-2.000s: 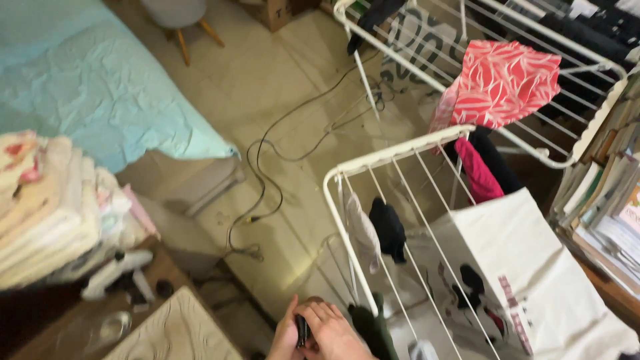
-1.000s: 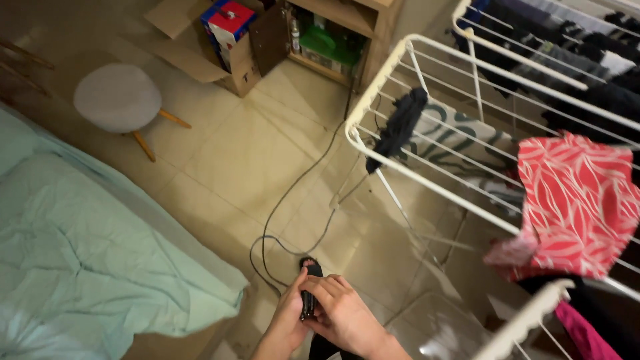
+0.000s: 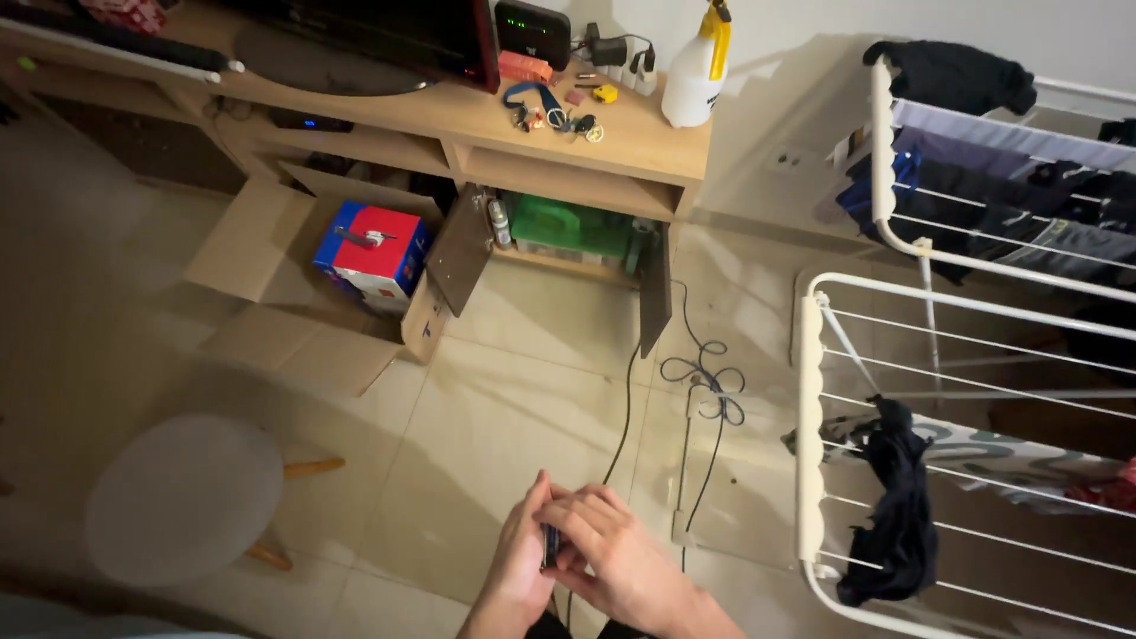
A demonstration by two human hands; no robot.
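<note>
Both of my hands are together at the bottom middle of the head view. Between them is a small dark object [image 3: 550, 543], mostly covered by fingers, so its kind cannot be told. My left hand [image 3: 517, 555] is closed around its left side. The fingers of my right hand [image 3: 612, 546] curl over it from the right. Beyond the hands stands a wooden TV cabinet [image 3: 568, 182] with its lower doors swung out. Inside the cabinet are a green plastic box [image 3: 568, 228] and a spray can [image 3: 500, 222].
An unfolded cardboard box [image 3: 257, 240] holds a red and blue carton [image 3: 377, 244]. A grey stool [image 3: 186, 501] stands at lower left. Black cables [image 3: 710, 382] lie on the floor. White drying racks [image 3: 809, 426] with clothes fill the right. A white spray bottle [image 3: 690, 84] stands on the cabinet.
The view has swung up and forward, from the bed and drying racks to the cabinet. My hands remain together around the small dark object.
</note>
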